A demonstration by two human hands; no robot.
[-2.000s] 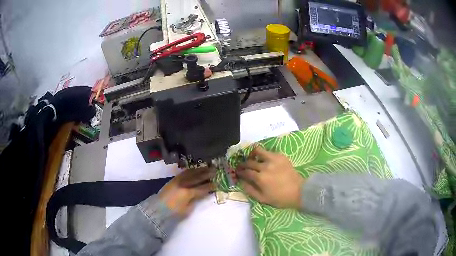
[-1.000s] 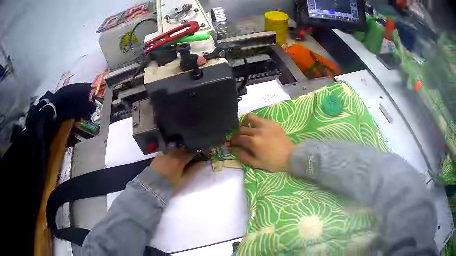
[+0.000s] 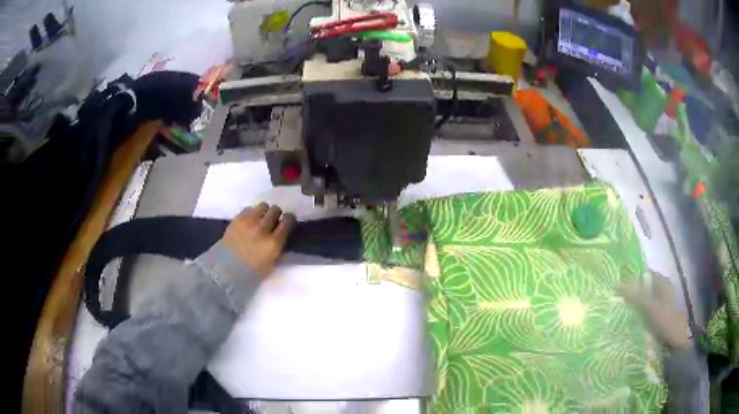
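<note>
The green printed bag body (image 3: 519,299) lies flat right of the machine head (image 3: 369,133). Its narrow strap tab (image 3: 381,241) lies under the presser foot (image 3: 396,226). The black webbing strap (image 3: 324,238) runs from the tab to the left and loops at the bed's left side. My left hand (image 3: 258,238) rests on the strap, fingers bent over it; whether it grips is hard to tell. My right hand (image 3: 658,306) is blurred at the bag's right edge, and its fingers' hold cannot be made out. Cream template pieces (image 3: 389,276) lie below the tab.
A white sheet (image 3: 324,340) covers the machine bed. Black straps (image 3: 57,202) heap beside a wooden board (image 3: 57,331) at left. A yellow cup (image 3: 506,57), an orange pouch (image 3: 549,117) and a lit control panel (image 3: 595,39) stand behind at right. Green fabric hangs at far right.
My right hand has moved from the tab to the bag's right edge. My left hand has come away from the foot onto the strap. The strap and tab now show beside the foot. The view has shifted.
</note>
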